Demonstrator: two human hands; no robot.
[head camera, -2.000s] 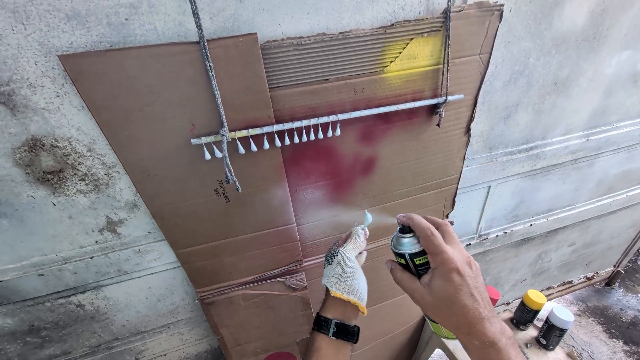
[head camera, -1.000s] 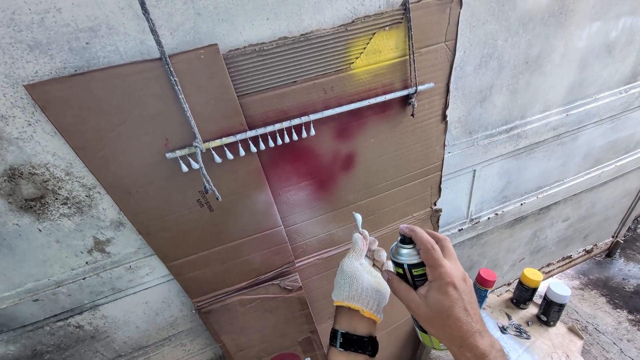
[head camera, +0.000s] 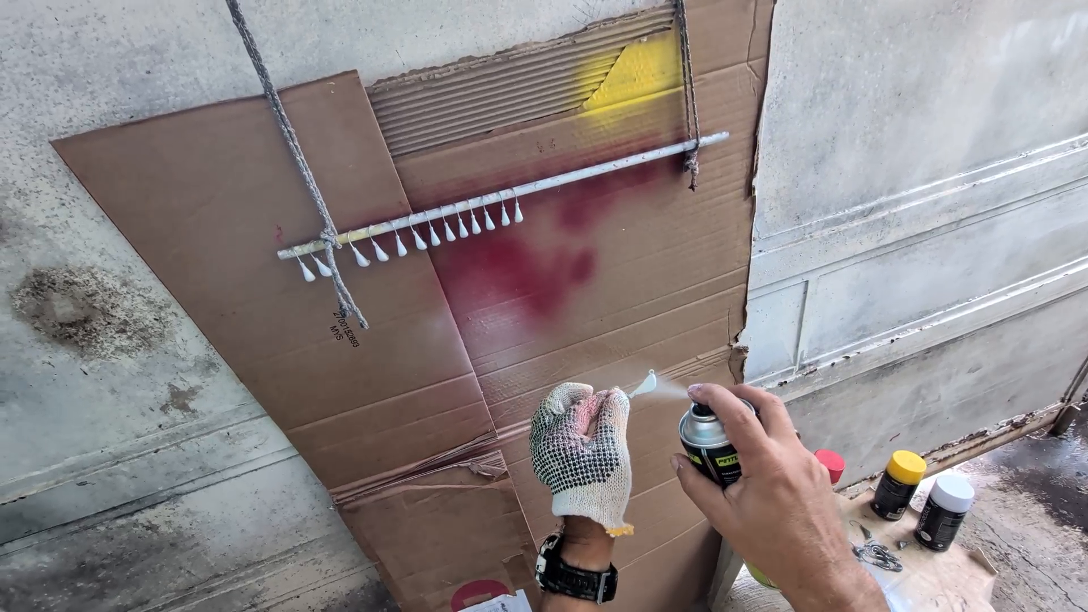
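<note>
My left hand (head camera: 582, 455), in a knitted glove with dark rubber dots, pinches a small white teardrop-shaped piece (head camera: 647, 384) between its fingertips. My bare right hand (head camera: 765, 489) grips an aerosol spray can (head camera: 708, 438), index finger on the nozzle. A pale mist leaves the nozzle toward the white piece, just to its left. Above my hands a whitish rod (head camera: 595, 174) hangs from two cords, and several white teardrop-shaped pieces (head camera: 420, 240) dangle from its left and middle part by thin hooks.
Cardboard sheets (head camera: 280, 374) with red and yellow paint patches cover the wall (head camera: 918, 102) behind the rod. At the lower right, spray cans with a yellow cap (head camera: 906, 467), a white cap (head camera: 952, 493) and a red cap (head camera: 830, 465) stand near small metal hooks (head camera: 877, 556).
My left hand has turned, so the dotted side of the glove shows and the white piece tilts to the right. Spray is visible now, whereas none shows one second ago.
</note>
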